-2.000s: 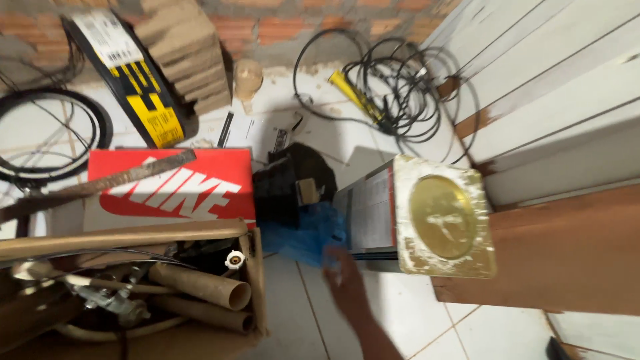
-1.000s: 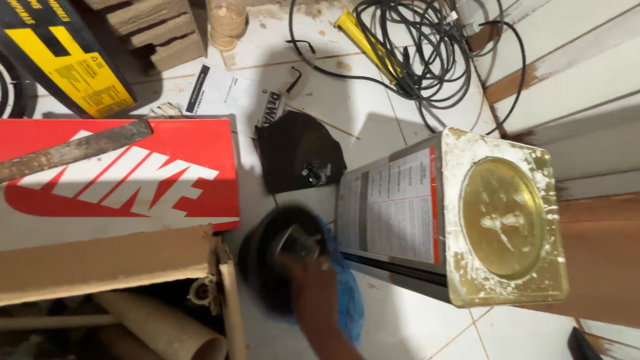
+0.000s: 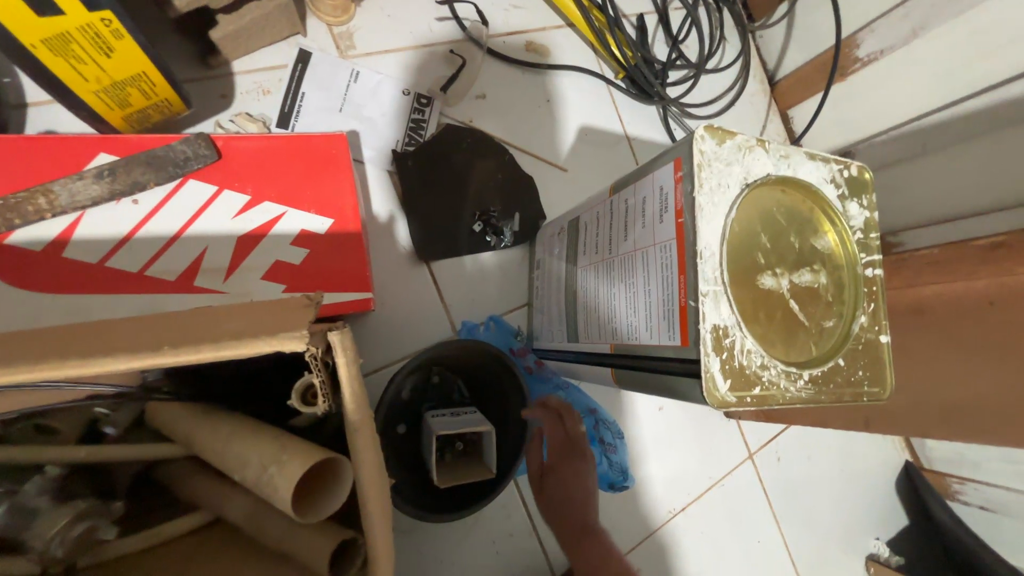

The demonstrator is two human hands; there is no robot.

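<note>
My right hand (image 3: pixel 564 464) reaches in from the bottom, its fingertips at the right rim of a round black bowl (image 3: pixel 408 488); whether they grip the rim cannot be told. Inside the bowl stands a small open cardboard box (image 3: pixel 464 456), with small dark things around it. A blue plastic bag (image 3: pixel 604 440) lies beside and partly behind the bowl and hand. Above the bowl, a piece of black sheet material (image 3: pixel 460 176) lies on the floor with small metal pieces on it. To the right is a tall square metal can (image 3: pixel 872 320) with white paint smears. My left hand is out of view.
An open cardboard box (image 3: pixel 364 456) of tubes and fittings is lower left. Behind it, a red shoe box (image 3: pixel 352 240) bears a rusty metal bar (image 3: pixel 184 160). Safety glasses (image 3: pixel 472 64), a printed sheet (image 3: pixel 344 104) and coiled black cable (image 3: pixel 680 72) lie farther back on the tiles.
My right hand has moved from over the bowl's middle to its right rim. The black bowl, beside the shoe box two seconds ago, stands nearer, beside the open carton. The view is closer.
</note>
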